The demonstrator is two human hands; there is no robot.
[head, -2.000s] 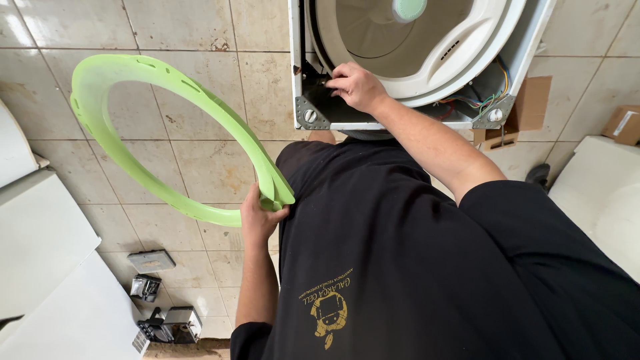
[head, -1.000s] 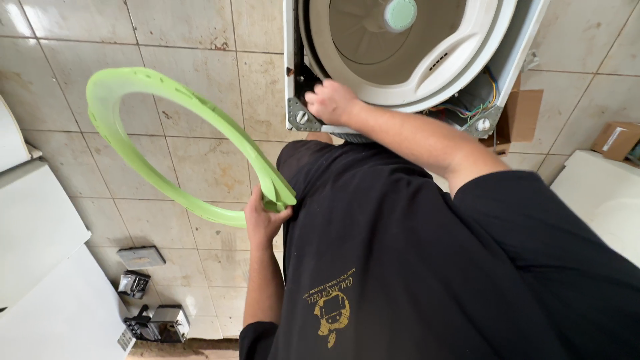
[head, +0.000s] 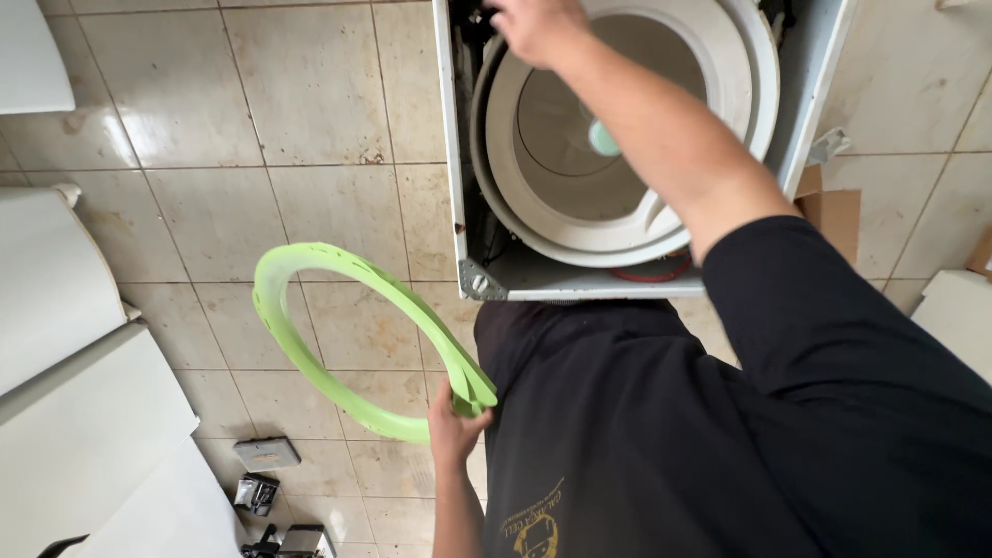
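My left hand [head: 457,425] grips the narrow end of a light green plastic tub ring [head: 310,360], which is tilted above the floor tiles to the left of my body. In front of me stands an open-topped washing machine cabinet [head: 452,155] with its round tub and white balance ring [head: 504,167] exposed. My right hand [head: 539,27] is over the far left corner of the cabinet, near the tub's rim; its fingertips are at the top edge of the view, and whether they hold anything is unclear. My right forearm crosses over the tub opening.
Cardboard [head: 837,221] lies right of the cabinet. White panels [head: 85,434] stand along the left side. A flat grey case [head: 267,453] and several dark tools or parts [head: 256,494] lie on the floor at the lower left. A metal bracket [head: 480,283] sits at the cabinet's near left corner.
My right hand has moved from the cabinet's near left corner to its far left corner. My left hand still holds the green ring. The view has shifted.
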